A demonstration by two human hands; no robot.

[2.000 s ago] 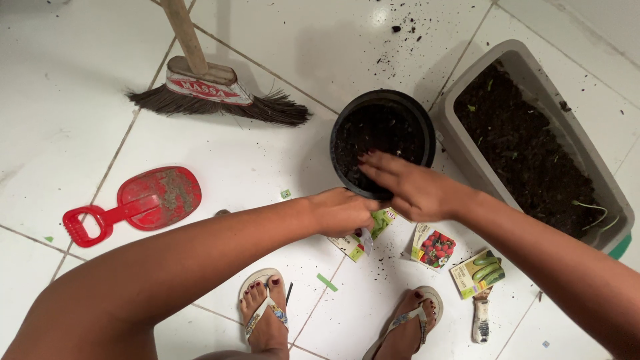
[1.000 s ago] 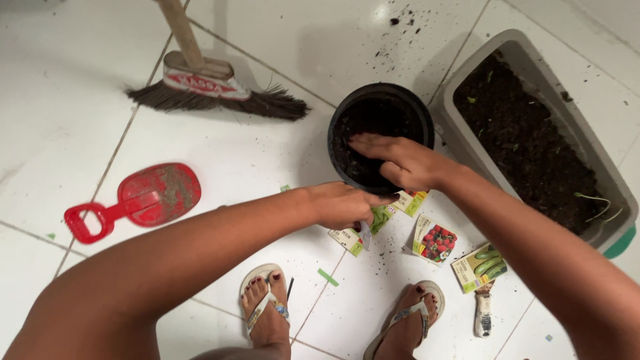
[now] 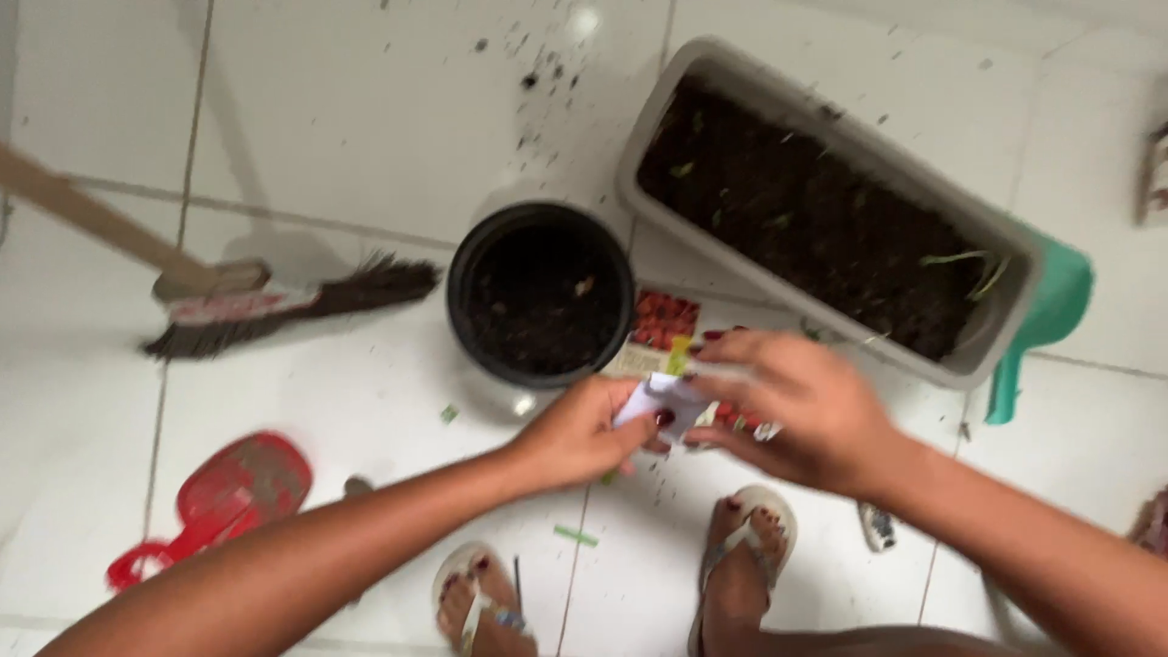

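Observation:
My left hand (image 3: 593, 429) grips a small white paper packet (image 3: 662, 401) just below the right side of a black plastic pot (image 3: 540, 294) with dark soil in it. My right hand (image 3: 794, 406) is at the packet's right edge, its fingers apart and blurred; whether they touch the paper I cannot tell. Behind my hands, a seed packet with a red picture (image 3: 666, 319) lies beside the pot, and part of another red picture shows between my hands. A grey rectangular planter (image 3: 830, 228) holds dark soil with a few pale green stems.
A broom (image 3: 292, 301) stands at the left. Lower left lies a red toy shovel (image 3: 242, 493); a green plastic scoop (image 3: 1049, 292) is partly under the planter's right end. Soil crumbs are scattered on the white tiles. My sandalled feet (image 3: 479, 602) are below my hands.
My right hand has come out of the pot to the packet in my left hand. The view has shifted and turned.

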